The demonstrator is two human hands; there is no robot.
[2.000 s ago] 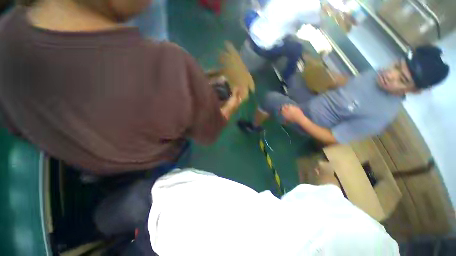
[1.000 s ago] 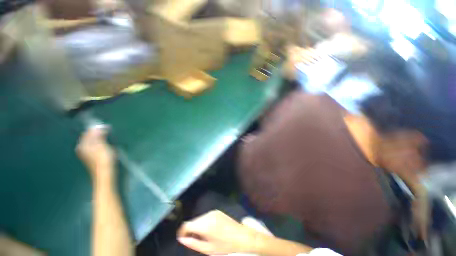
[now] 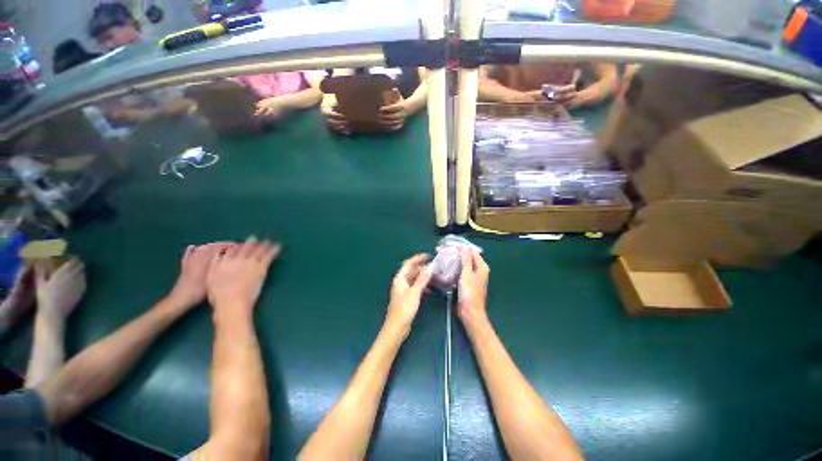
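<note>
A small greyish bagged device (image 3: 445, 266) in shiny clear plastic is held just above the green bench, near the foot of the pale posts. My left hand (image 3: 409, 290) grips its left side, with thumb and fingers on the plastic. My right hand (image 3: 472, 281) grips its right side. Both hands are bare. The detail of the device inside the plastic is too blurred to tell.
A carton of bagged units (image 3: 552, 219) stands right of the posts (image 3: 451, 144). An empty small box (image 3: 671, 286) and a large shipping carton (image 3: 757, 194) are at the right. Another person's hands (image 3: 236, 275) rest on the bench at left; a white cable (image 3: 191, 160) lies beyond.
The view has swung from the floor and seated people to face the bench. Both my hands are now together around the bagged device; one second ago they were apart.
</note>
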